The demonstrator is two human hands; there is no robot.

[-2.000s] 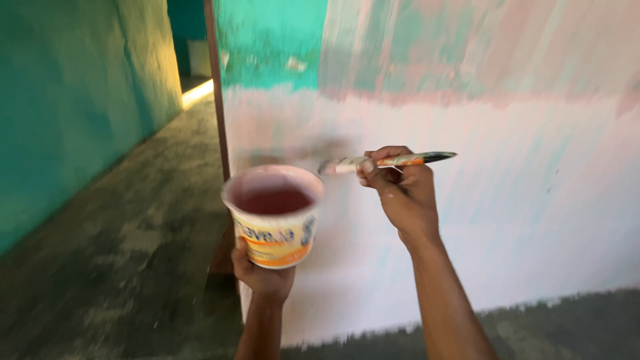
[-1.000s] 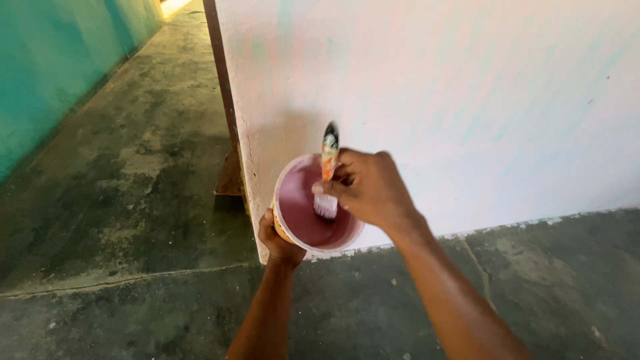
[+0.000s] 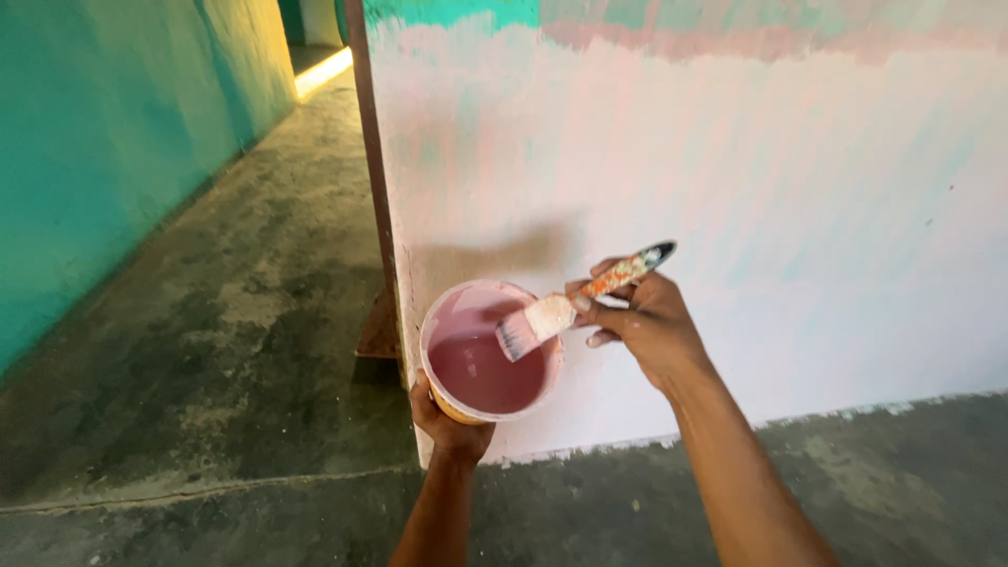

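Note:
My left hand (image 3: pixel 450 425) holds a plastic paint bucket (image 3: pixel 431 315) from below and its left side, tilted so that its inside shows. Pink paint (image 3: pixel 484 378) lies in the bucket. Between the thumb and fingers of my right hand (image 3: pixel 630 315) is a paintbrush (image 3: pixel 551 315), its dark handle end pointing up and right. Pink paint coats the bristles, which are over the bucket's opening near its right side. Behind both hands stands a wall (image 3: pixel 693 197), pale pink below, with a darker pink band and green above.
A dark brown door frame (image 3: pixel 374 157) runs down the wall's left edge, with a brown piece (image 3: pixel 379 331) at its foot. Left of it, a grey concrete floor (image 3: pixel 236 315) leads back beside a green wall (image 3: pixel 102 157). A crack crosses the floor at the lower left.
A second ago the bristles were down inside the bucket with the handle upright; now the brush is raised and slanted over the opening. The view has tilted up.

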